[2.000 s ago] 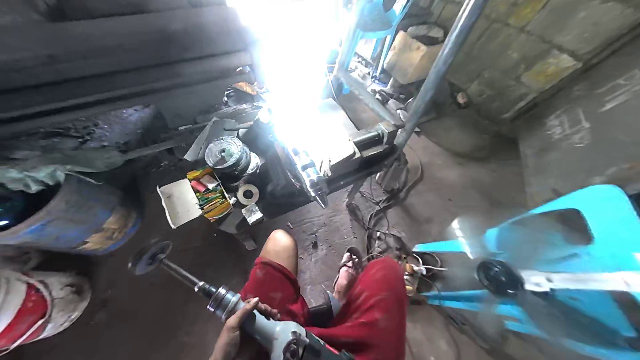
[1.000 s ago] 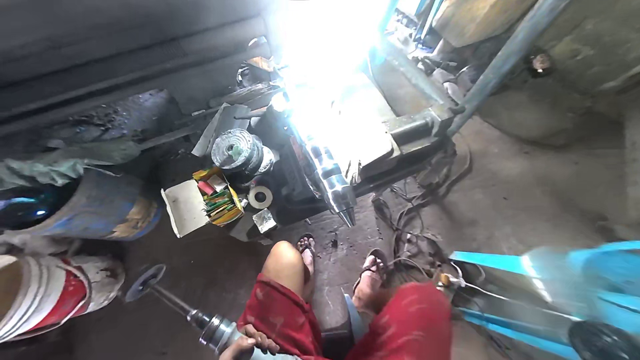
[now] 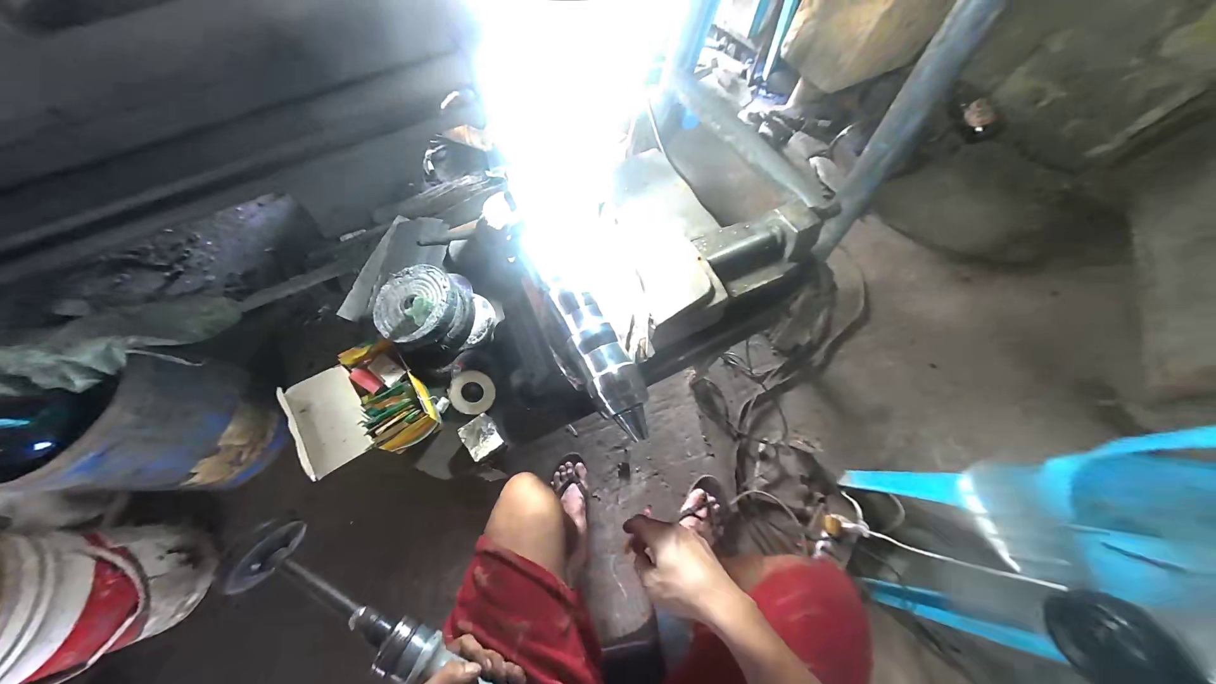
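Observation:
My left hand (image 3: 480,660) grips the body of a straight grinder (image 3: 404,646) at the bottom edge. The grinder's long spindle points up and left to a round disc (image 3: 266,556). My right hand (image 3: 674,565) is above the floor between my knees, fingers curled; whether it holds anything cannot be told. Beyond it, a metal chuck with a pointed tip (image 3: 613,380) slants down from a glaring white light that hides the machine behind. Left of the chuck are a metal stepped roll or pulley (image 3: 418,304), an open carton (image 3: 328,423) of small coloured packets and a tape roll (image 3: 471,391).
Blue drum (image 3: 161,418) and a white-red bucket (image 3: 104,598) stand at left. Cables (image 3: 760,418) lie on the floor right of my feet. A blurred blue plastic chair-like frame (image 3: 1121,532) with a black round part is at right. A metal pipe leg (image 3: 902,133) slants at upper right.
My right hand has come into view between my knees; the earlier frames do not show it. The left hand stays on the grinder. The view has shifted.

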